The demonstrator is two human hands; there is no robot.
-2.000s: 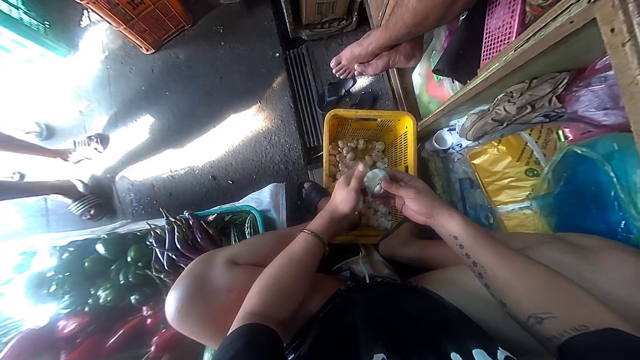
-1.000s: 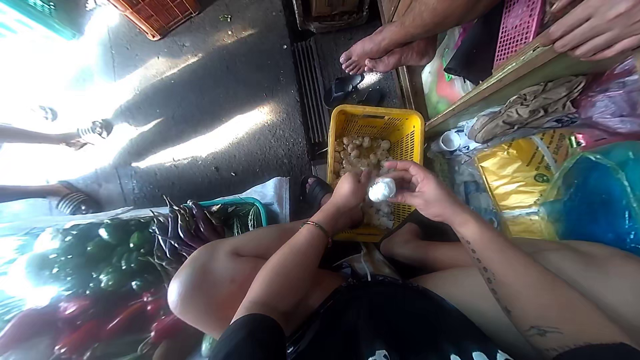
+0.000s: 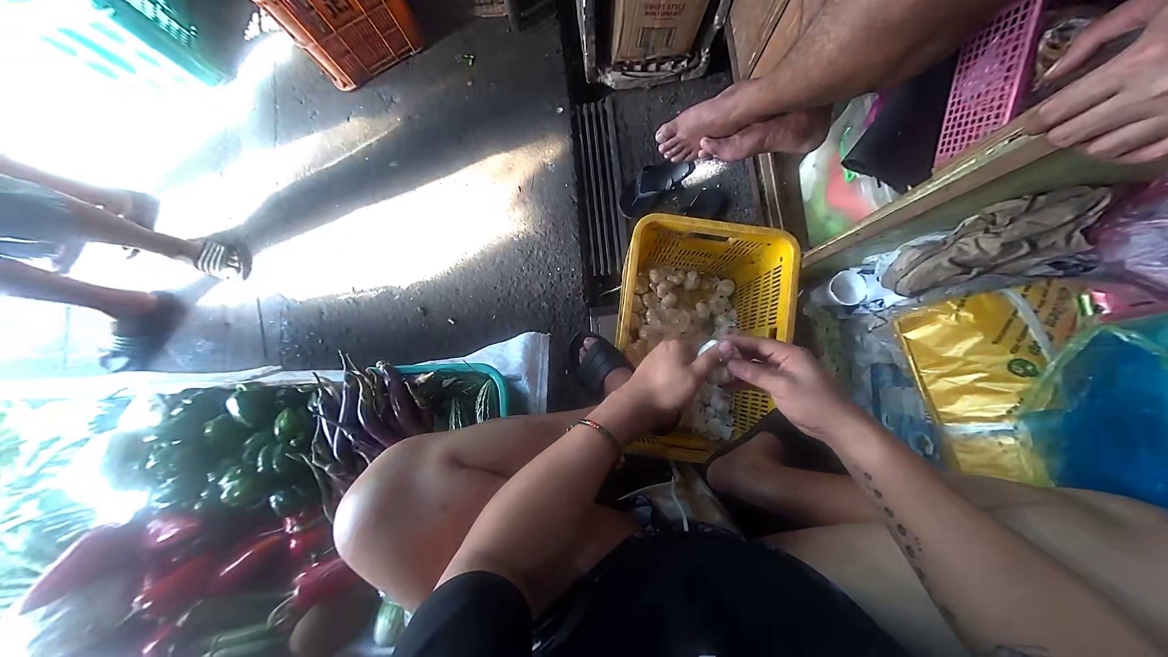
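Note:
Both of my hands meet over the near half of a yellow plastic crate [image 3: 780, 274]. Between their fingertips is a small whitish bulb [image 3: 709, 348], mostly covered. My left hand [image 3: 671, 379] is curled against its left side; whether a tool is inside the fist cannot be made out. My right hand [image 3: 785, 370] pinches the bulb from the right with thumb and fingers. Inside the crate lie small, round, pale brown bulbs [image 3: 668, 297], perhaps garlic or onions, at the far end. Whiter pieces [image 3: 712, 412] lie at the near end, partly under my hands.
Eggplants [image 3: 374, 406], green peppers [image 3: 260, 429] and red produce [image 3: 242, 566] lie to the left. Another person's bare feet [image 3: 730, 128] and hand [image 3: 1113, 91] are at upper right. A yellow bag [image 3: 976, 356] lies right of the crate, black sandals [image 3: 652, 187] beyond it. Passers-by stand far left.
The whitish bulb, plainly visible between my hands a second ago, is now mostly covered by my fingers. Another person's hand, not seen two seconds ago, rests on the wooden ledge at upper right.

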